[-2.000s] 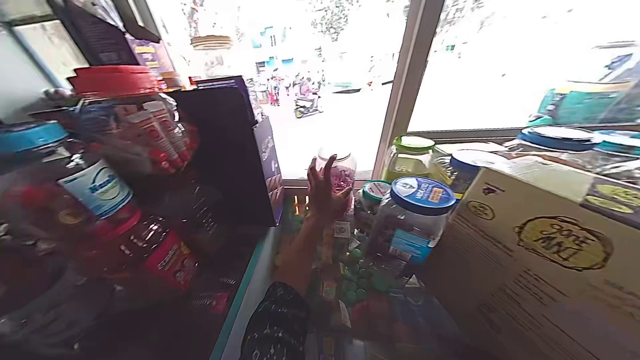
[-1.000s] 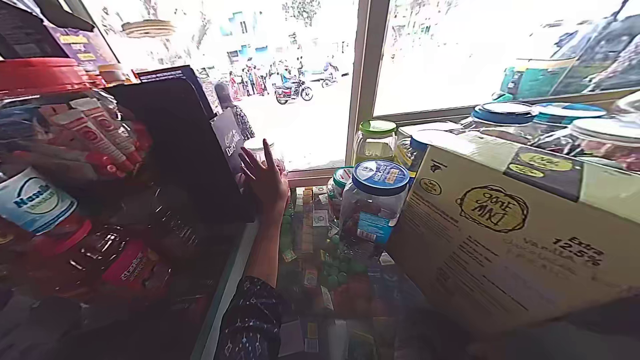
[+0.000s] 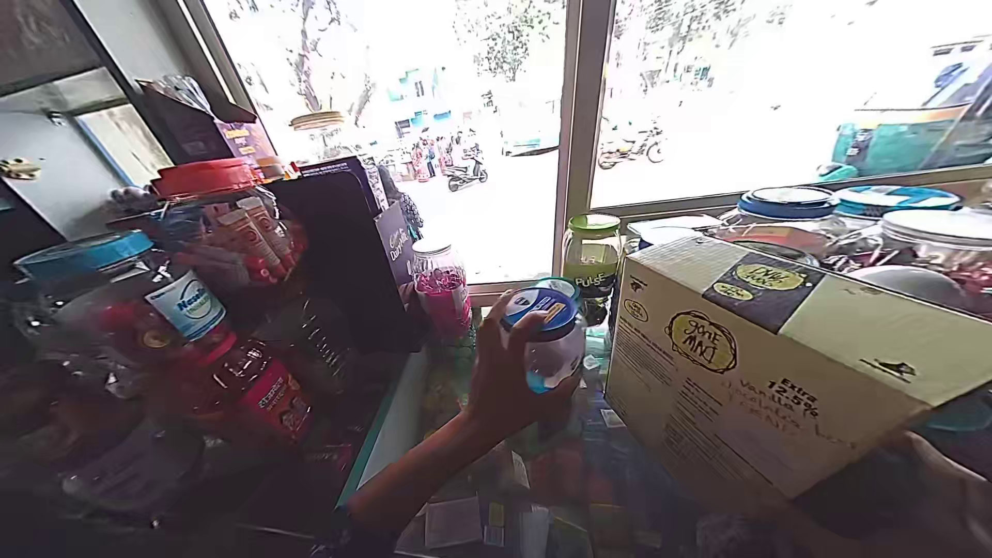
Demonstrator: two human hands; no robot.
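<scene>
My left hand [image 3: 519,372] grips a clear plastic jar with a blue lid [image 3: 541,310] at the middle of the glass counter, fingers around its side and lid edge. My right hand [image 3: 942,477], dim and partly hidden, is at the lower right against the underside of a large cardboard box [image 3: 697,387], which sits tilted. A jar of pink-wrapped items [image 3: 443,291] with a pale lid stands left of the held jar, beside a dark display box [image 3: 333,256]. Behind the held jar are a teal-lidded jar [image 3: 559,287] and a green-lidded jar [image 3: 593,252].
Jars with red [image 3: 209,178] and blue [image 3: 85,256] lids crowd the left side. More lidded jars [image 3: 787,205] stand behind the cardboard box. The window frame [image 3: 577,155] borders the counter's back. Small packets [image 3: 453,521] are at the lower middle, on or under the glass.
The pink jar, under my left hand and near the teal-lidded jar two seconds ago, now stands further left by the dark box. My left hand has left it and taken hold of the blue-lidded jar.
</scene>
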